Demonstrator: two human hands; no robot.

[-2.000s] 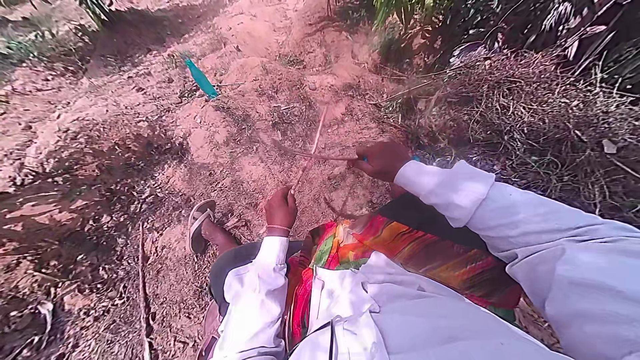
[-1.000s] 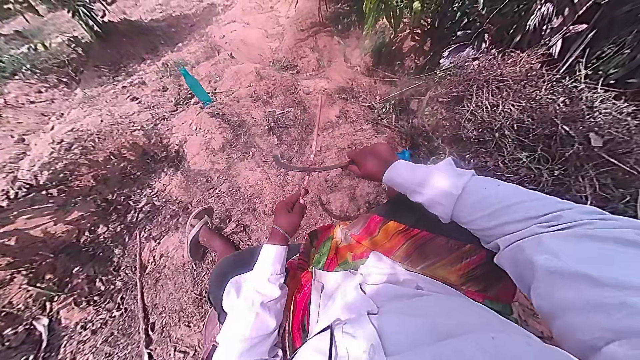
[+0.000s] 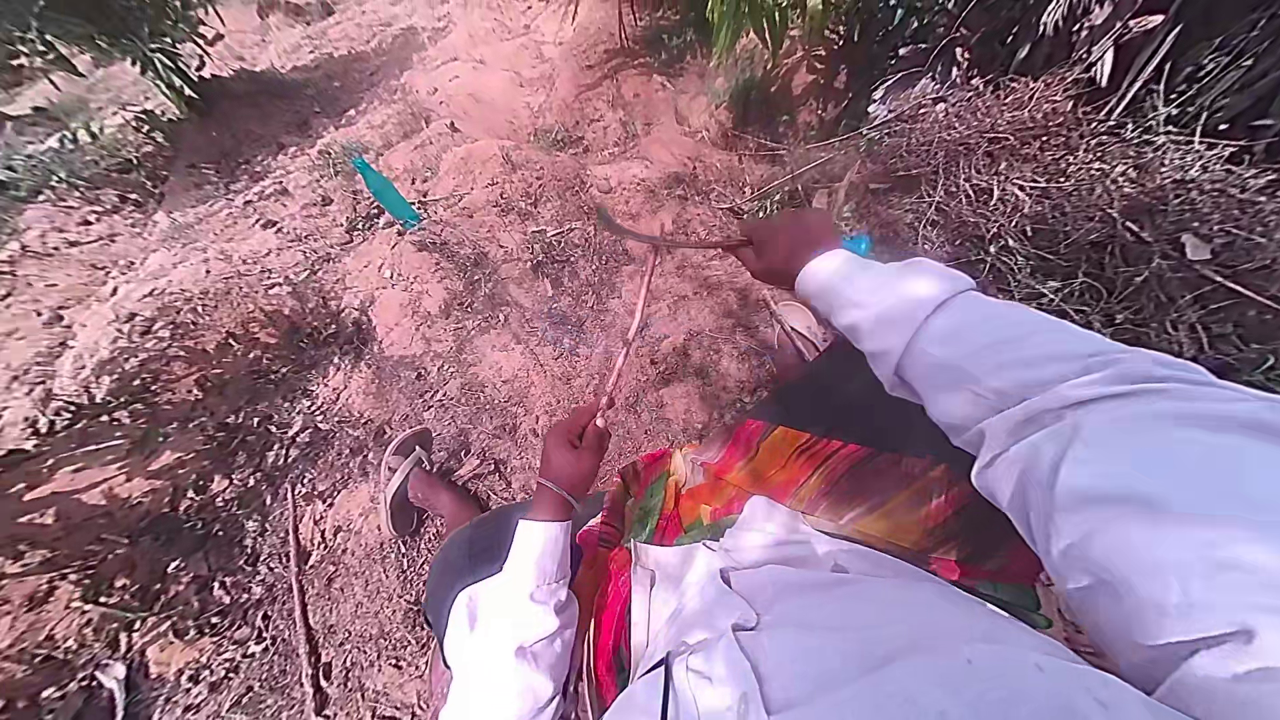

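My left hand, with a thin bangle at the wrist, is closed around the lower end of a thin wooden stick that slants up and away over the soil. My right hand grips a sickle by its handle end, which the fingers hide. The sickle's curved blade points left and crosses the upper end of the stick; whether they touch I cannot tell. A bit of blue shows beside my right wrist.
A teal strip or bottle-like object lies on the reddish soil ahead. A heap of dry twigs lies at the right under leafy plants. Another stick is on the ground at the left. My sandaled feet flank the work.
My right hand with the sickle has moved forward, away from my left hand, to the stick's far end. The left hand keeps hold of the stick.
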